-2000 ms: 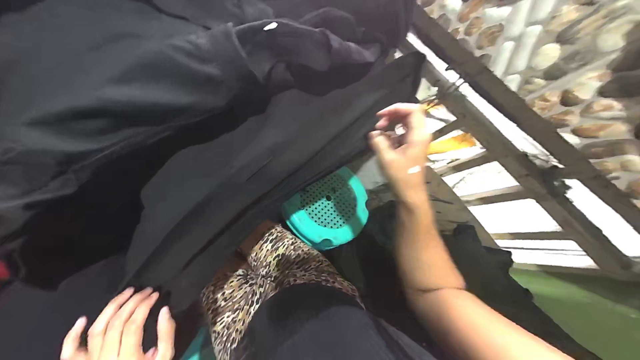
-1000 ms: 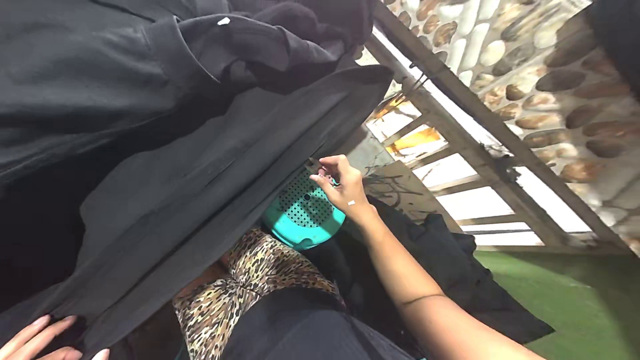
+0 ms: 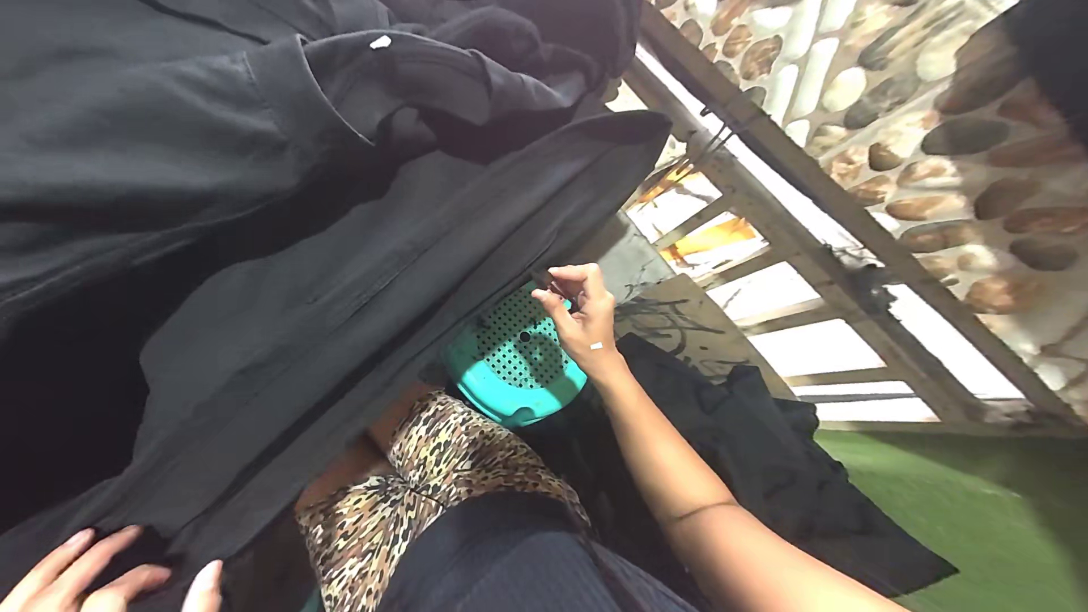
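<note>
A large piece of black cloth point(image 3: 357, 280), seemingly a garment, spreads across the left and middle of the head view, with a fold or cuff and a small white scrap point(image 3: 381, 42) near its top. At the lower left, the fingers of my left hand point(image 3: 110, 578) rest on the cloth's lower edge, partly cut off by the frame. My right hand point(image 3: 585, 310) is at the cloth's lower right edge, thumb and index finger nearly together; a small dark bit shows at the fingertips, too small to name. Behind that hand is a turquoise perforated plastic stool point(image 3: 518, 391).
More black cloth point(image 3: 748, 450) lies to the right of my forearm, over green flooring point(image 3: 977, 501). A slatted wooden frame point(image 3: 816, 314) runs diagonally at the right, beside a wall with a pebble pattern point(image 3: 926, 170). My lap in leopard-print fabric point(image 3: 450, 442) is below.
My right hand has moved down the cloth's edge, away from its upper corner, and is now in front of the stool. My left hand remains at the cloth's lower left. The view has shifted somewhat.
</note>
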